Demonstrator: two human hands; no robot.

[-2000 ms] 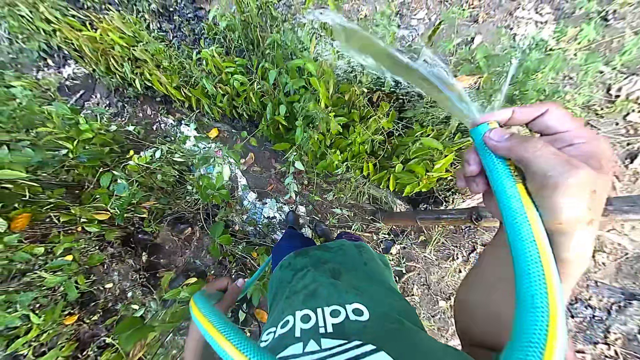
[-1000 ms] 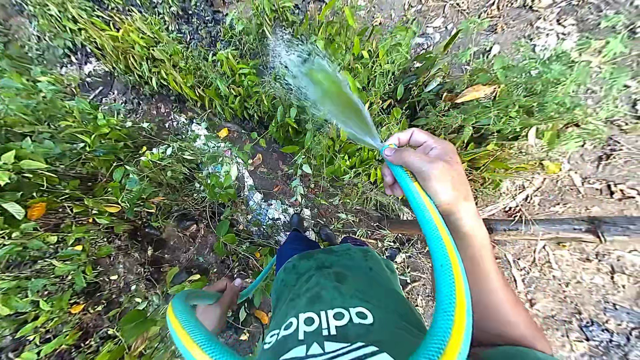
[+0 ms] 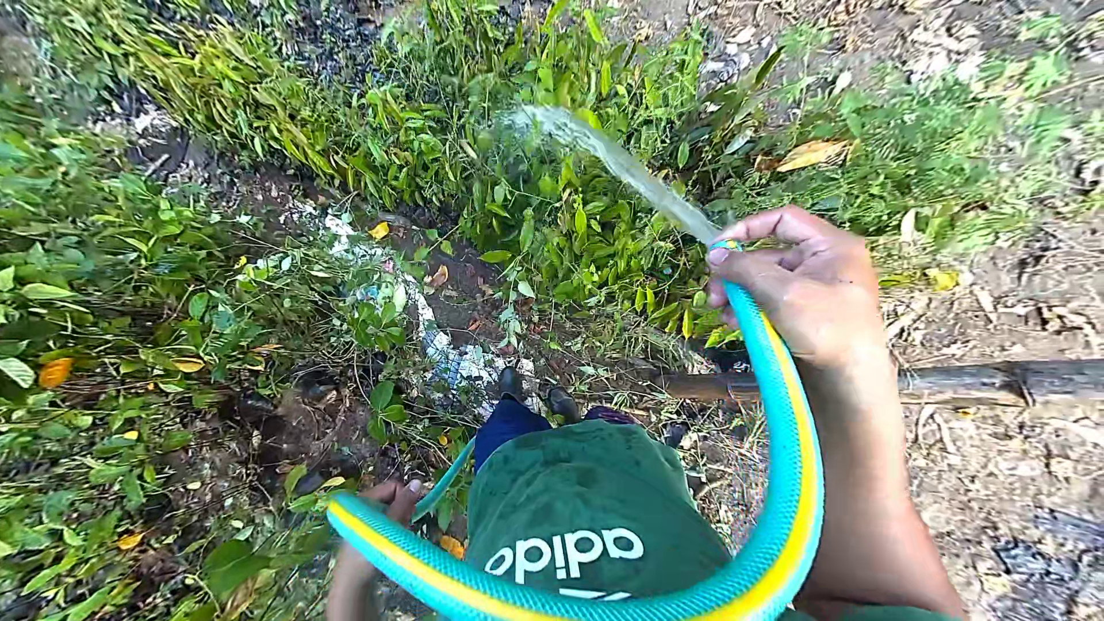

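A green garden hose with a yellow stripe (image 3: pixel 789 414) loops across the lower part of the head view. My right hand (image 3: pixel 798 280) grips it close to its open end, thumb and fingers at the mouth. Water (image 3: pixel 638 177) streams from that end up and to the left, over leafy green plants (image 3: pixel 569 224). At the lower left, my left hand (image 3: pixel 388 509) is closed around the hose, partly hidden behind the loop. A thinner-looking stretch of hose runs from there toward my legs.
My dark shoes (image 3: pixel 511 384) stand beside a pale, littered strip (image 3: pixel 457 362) on the ground. A wooden log or pole (image 3: pixel 975 384) lies across the right side. Low plants (image 3: pixel 112 285) cover the left, and dry leaves and bare soil (image 3: pixel 1035 310) lie at the right.
Two seconds ago my right hand and the hose end were farther right and higher; they have moved left and down. The water now makes a narrower stream than the spread spray of one second ago.
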